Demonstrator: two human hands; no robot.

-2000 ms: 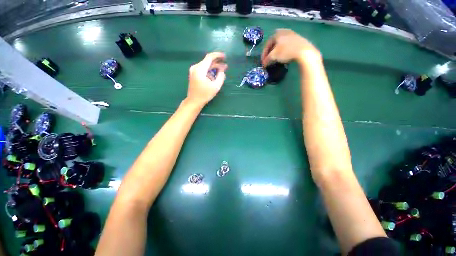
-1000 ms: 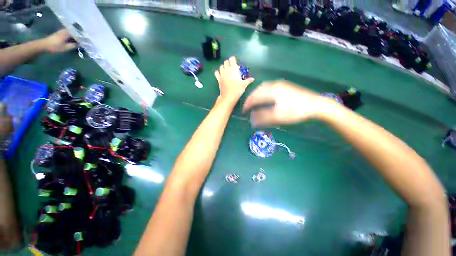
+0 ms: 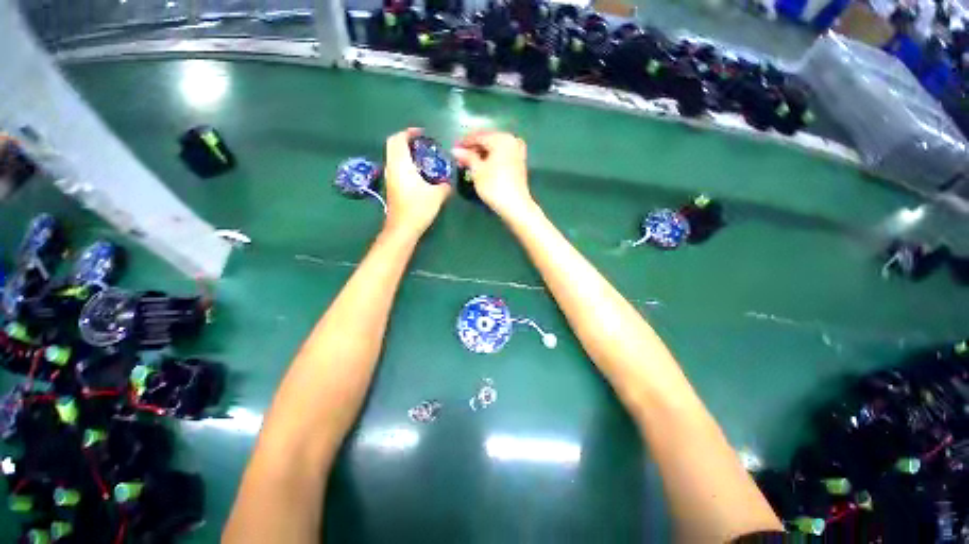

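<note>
My left hand holds a blue-silver disc on the far part of the green surface. My right hand is just right of it, fingers bent together; a dark part with a green spot shows beside and below the fingers, and I cannot tell if they grip it. Another blue-silver disc lies flat in front of me, its pale lead running right to a white tip. Two small metal fittings, one left and one right, lie nearer me.
A disc with a lead lies left of my left hand, a black housing farther left. A disc with a black unit lies right. Black units are piled left and right. A white post slants at left; units line the far rail.
Compared with one second ago, my right hand has moved away from above the near disc to beside my left hand. The view has shifted; the neighbour's blue tray has left the picture.
</note>
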